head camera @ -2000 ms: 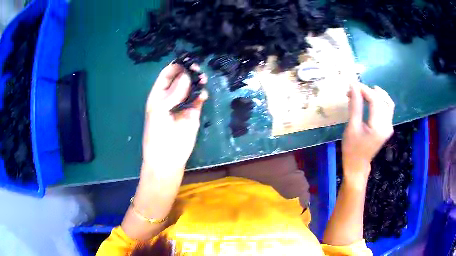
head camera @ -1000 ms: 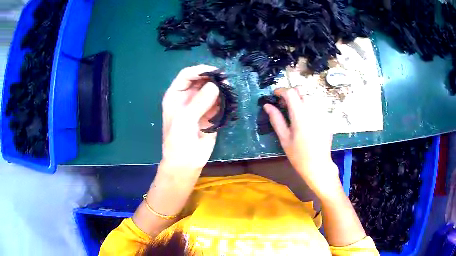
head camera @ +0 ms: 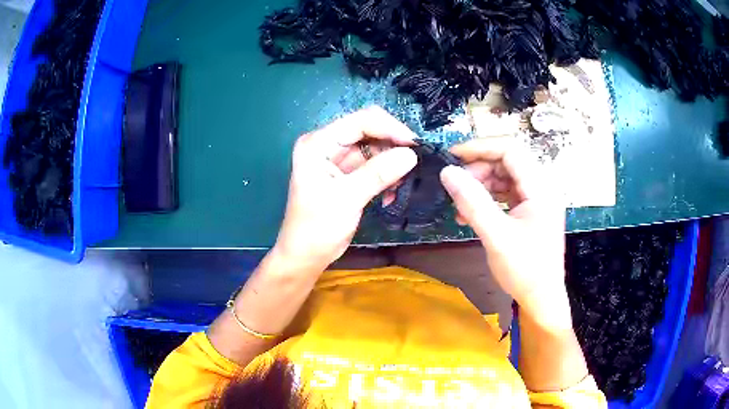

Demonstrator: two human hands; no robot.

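Observation:
A black pleated petal piece (head camera: pixel 422 192) hangs between my two hands, just above the front part of the green table. My left hand (head camera: pixel 348 180) pinches its upper left edge between thumb and fingers. My right hand (head camera: pixel 507 204) pinches its upper right edge. The fingers hide part of the piece, and I cannot tell whether it is one piece or two joined. No glue stick is visible in either hand. The tan cardboard glue board (head camera: pixel 590 152) lies behind and right of my right hand, stained, with a whitish oval blob (head camera: pixel 548 118) on it.
A large black pile of petal pieces (head camera: pixel 480 36) covers the table's far side. A blue bin (head camera: pixel 102 136) with black pieces stands at the left, beside a dark flat case (head camera: pixel 152 137). Another blue bin (head camera: pixel 686 279) with black pieces is below the table edge at right.
My hands have come together from apart. The dark piece that lay on the table under my right hand is no longer there; both hands now hold black pleated material between them.

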